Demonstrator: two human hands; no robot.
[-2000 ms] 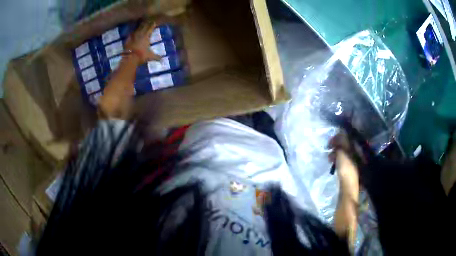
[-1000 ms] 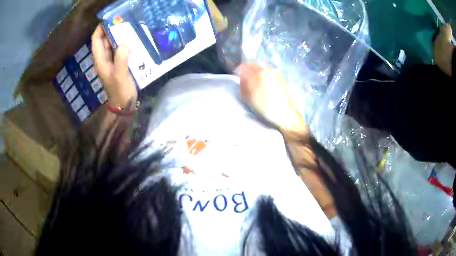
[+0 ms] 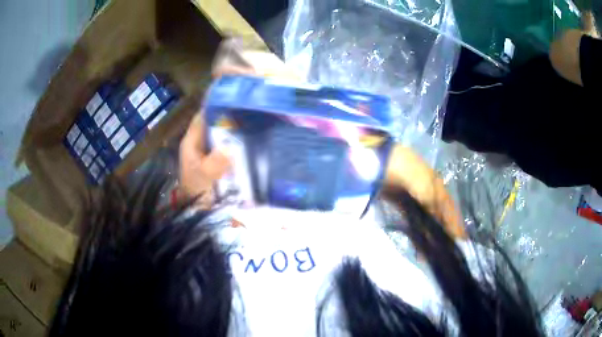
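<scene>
A blue and white retail box (image 3: pixel 300 155) with a dark keypad device pictured on it is held over my lap, blurred by motion. My left hand (image 3: pixel 203 164) grips its left edge. My right forearm runs up behind the right side of the box. A blurred skin-toned shape above the box's upper left edge looks like my right hand (image 3: pixel 247 62). The box hides part of it, and its grip cannot be made out. No tool shows.
The open carton (image 3: pixel 49 122) at left holds rows of blue box ends (image 3: pixel 119 125) with white labels. A clear poly bag (image 3: pixel 369 59) spreads beyond the box, beside the green table (image 3: pixel 488 26). A person in black (image 3: pixel 528 125) is at right. Crumpled clear plastic lies on the floor.
First my left hand was on boxes in the carton, then held up one box. The box has since moved right and down over my lap. My right arm has moved behind it.
</scene>
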